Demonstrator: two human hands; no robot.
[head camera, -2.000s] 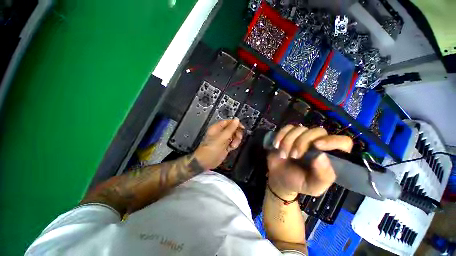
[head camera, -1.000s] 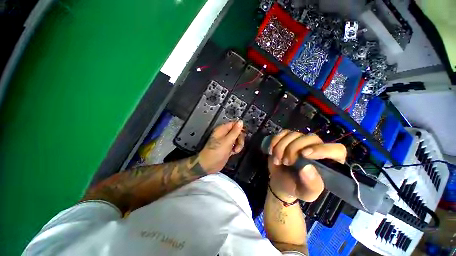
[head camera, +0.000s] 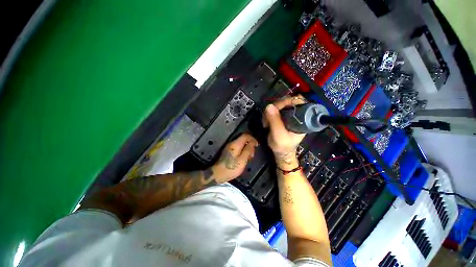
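My right hand (head camera: 282, 125) grips the dark grey electric screwdriver (head camera: 302, 118), its rear end and black cord turned toward the camera and its tip hidden. It is over the row of lock panel housings (head camera: 213, 134), near the left end of the row. My left hand (head camera: 238, 155) is low over the housings with fingers curled together. Whether it holds anything cannot be seen. A grey mounting plate (head camera: 240, 106) with round holes shows in the leftmost housing.
Red (head camera: 340, 55) and blue (head camera: 416, 168) screw bins stand behind the housings, with loose metal fittings (head camera: 406, 93) beyond. A white parts tray (head camera: 402, 229) with black parts is at right. A green surface (head camera: 104, 78) lies at left. Thin red wires trail from the housings.
My right hand has swung the screwdriver from pointing sideways to over the housings, moving up and left. My left hand has dropped slightly. The view has shifted, so the bench appears farther right and lower.
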